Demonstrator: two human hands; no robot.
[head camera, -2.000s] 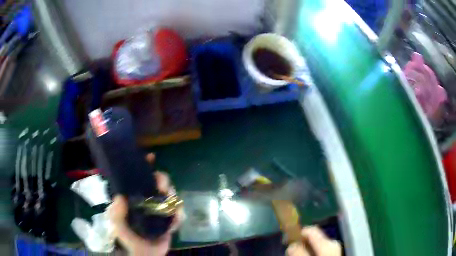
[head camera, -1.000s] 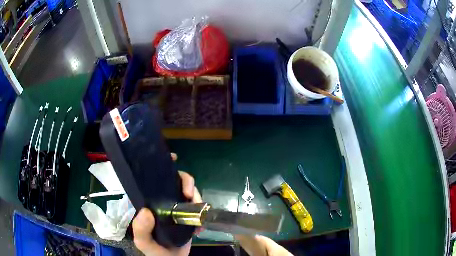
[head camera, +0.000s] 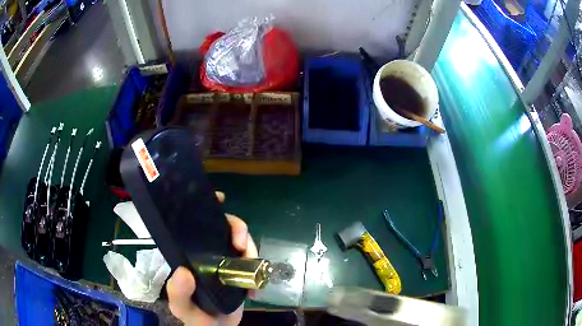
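My left hand (head camera: 191, 296) grips the lower end of a long black lock panel (head camera: 185, 216) with a red-and-white label, held tilted above the bench. A brass cylinder (head camera: 244, 272) sticks out sideways from the panel's lower part, pointing right; a small blurred grey piece shows at its tip. A blurred light-grey metal tool (head camera: 395, 309) lies across the bottom edge, right of the cylinder and apart from it. My right hand is not in the picture.
Keys (head camera: 318, 248), a yellow-handled hammer (head camera: 380, 261) and blue pliers (head camera: 418, 248) lie on the bench. Behind are a brown parts box (head camera: 252, 167), blue bins and a grease tub (head camera: 405, 95). Panels with white cables (head camera: 54, 229) stand left, a green conveyor (head camera: 504, 191) right.
The blurred tool has moved from beside the cylinder down and right, uncovering the cylinder's end. My right hand has left the picture. The hammer, earlier in my right hand, lies on the bench.
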